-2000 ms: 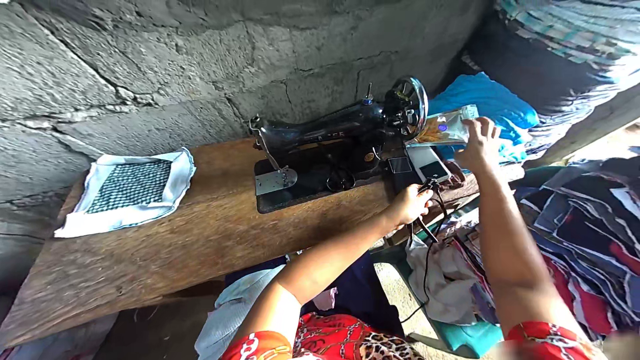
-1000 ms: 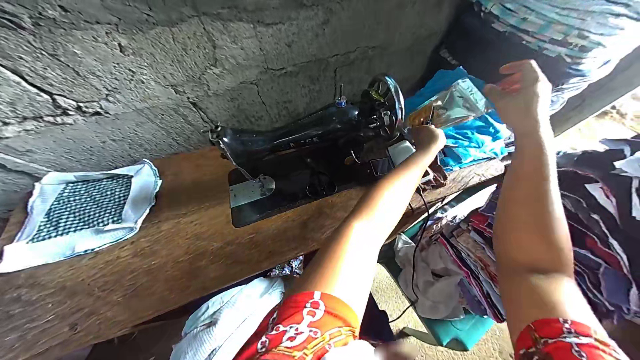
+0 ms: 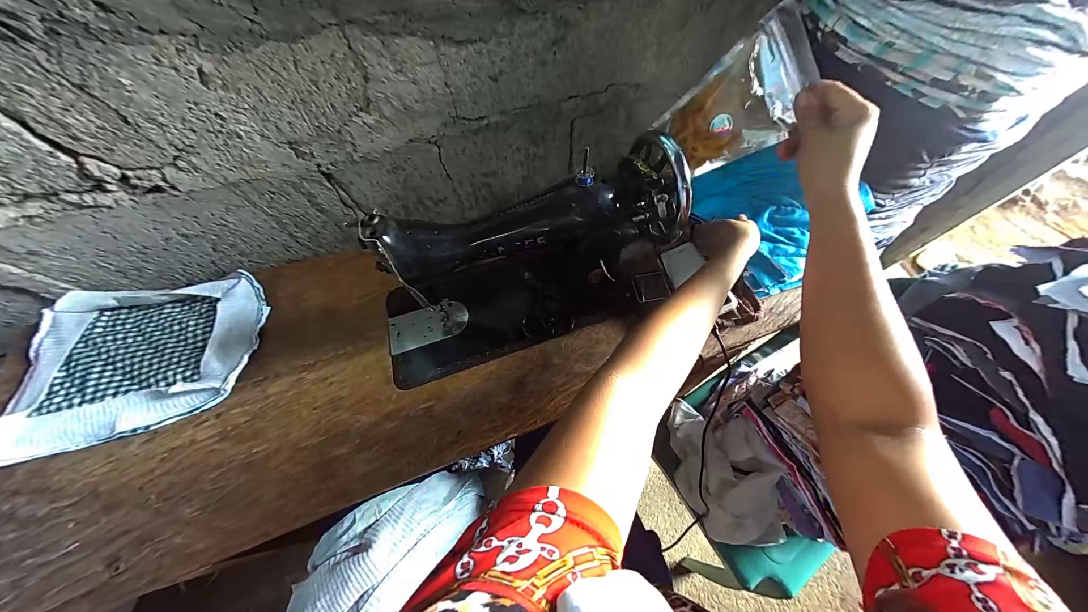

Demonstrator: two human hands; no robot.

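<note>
My right hand [image 3: 833, 140] is closed on the edge of a clear plastic bag [image 3: 748, 93], raised beside the wall at the upper right, with something orange-brown inside. My left hand [image 3: 729, 238] is by the handwheel end of a black sewing machine [image 3: 510, 229], next to a pale flat device [image 3: 682, 263]; its fingertips are hidden, so what it holds is unclear. Blue cloth [image 3: 756, 212] lies beneath the bag, between both hands. A dark cable [image 3: 714, 425] hangs from the table's edge near the device. A checked fabric square with a white border [image 3: 140, 361] lies on the table's left part.
The wooden table [image 3: 314, 442] stands against a cracked concrete block wall [image 3: 476, 93]. A stuffed sack [image 3: 918, 127] is at the upper right. Dark fabric pieces [image 3: 1003, 382] are heaped at the right. Pale cloth [image 3: 391, 544] and a green plastic item [image 3: 773, 565] are below the table's front.
The plastic bag has risen off the blue cloth, held by my right hand. My left hand has moved from the cable in front of the device toward the handwheel side.
</note>
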